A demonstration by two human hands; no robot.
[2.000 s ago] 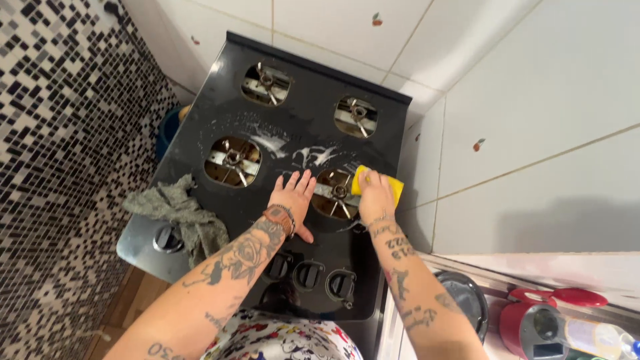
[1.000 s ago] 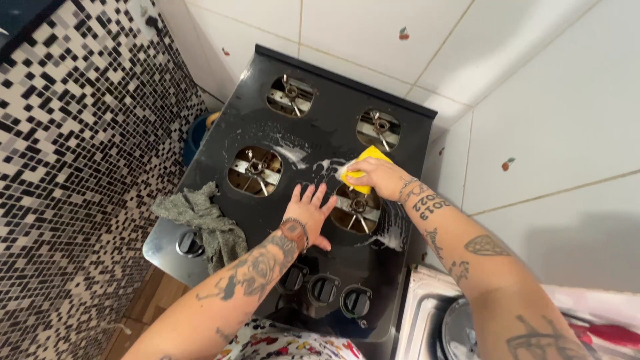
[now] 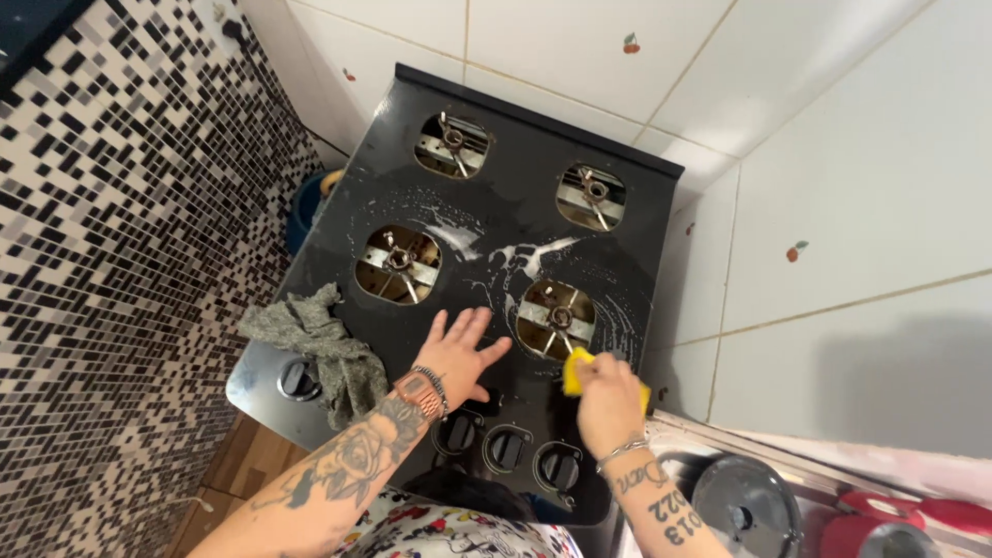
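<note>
My right hand [image 3: 612,403] grips a yellow sponge [image 3: 576,372] against the black gas stove top [image 3: 496,209], just below the front right burner opening [image 3: 556,319]. White suds curve around that opening and trail toward the middle. My left hand [image 3: 459,353] rests on the stove top with fingers spread and nothing held, between the front burner openings. Burner supports and pipes show inside the uncovered openings. A grey cloth [image 3: 322,341] lies crumpled over the front left corner, partly against a control knob [image 3: 298,380]. Further knobs [image 3: 508,449] line the front edge.
White tiled walls stand behind and right of the stove; a mosaic-tiled wall [image 3: 155,232] is at left. A blue container [image 3: 304,209] sits beside the stove's left edge. At lower right are a dark round lid [image 3: 744,508] and red cookware [image 3: 860,535]. A power cord hangs at upper left.
My right hand and the yellow sponge have moved from above the front right burner opening to below it, toward the knobs. The left hand stays on the stove top.
</note>
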